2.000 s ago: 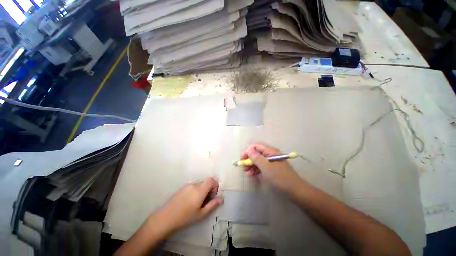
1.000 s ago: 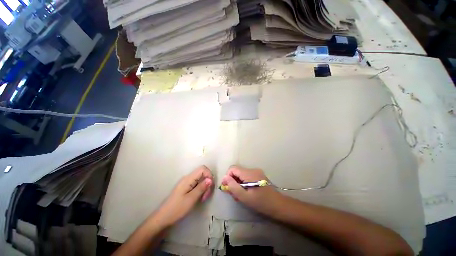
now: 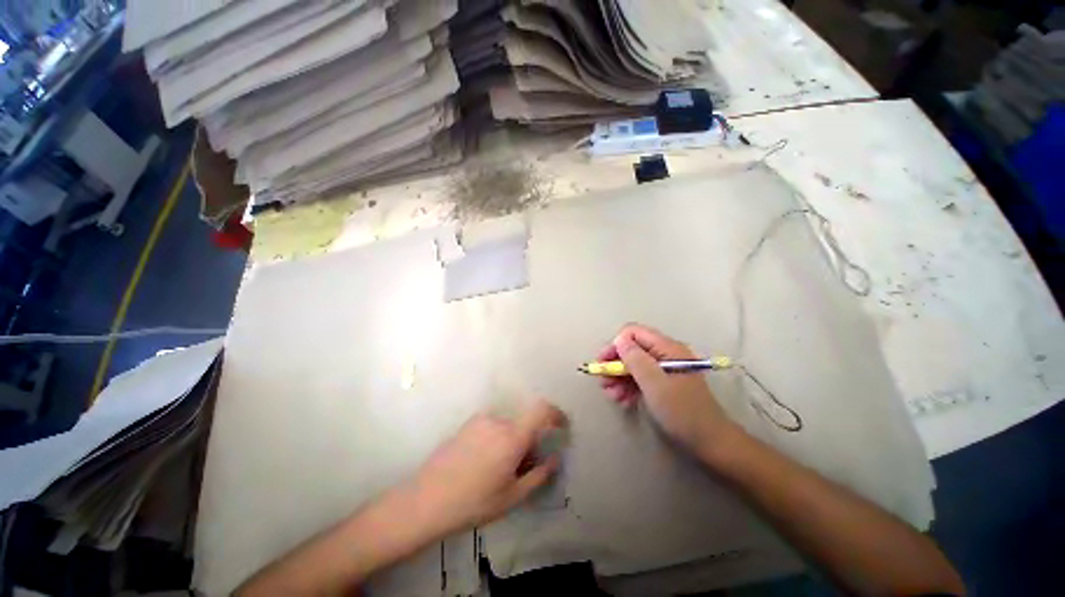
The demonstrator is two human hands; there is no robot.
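The large beige fabric panel (image 3: pixel 666 292) lies flat in front of me. A greyer patch (image 3: pixel 488 268) shows at its top middle. My right hand (image 3: pixel 656 379) holds the yellow and white pen-shaped tool (image 3: pixel 689 365) like a pencil above the panel, its tip pointing left. My left hand (image 3: pixel 502 461) is low over the panel's lower middle, beside a second greyish patch it partly covers; its fingers are blurred, and whether they pinch a thread cannot be seen. The thin cord (image 3: pixel 740 280) runs from the tool's back end over the panel's right side.
Stacked panels (image 3: pixel 339 105) stand at the back. A heap of thread clippings (image 3: pixel 500 189) lies before them. A power strip (image 3: pixel 619 138) with a black adapter (image 3: pixel 684 111) and a small black block (image 3: pixel 651 169) are beyond the panel. More panels (image 3: pixel 146 449) droop at lower left.
My right hand has lifted the tool away from the lower seam, up and to the right. My left hand has moved right. The whole view has shifted, with the table now further left.
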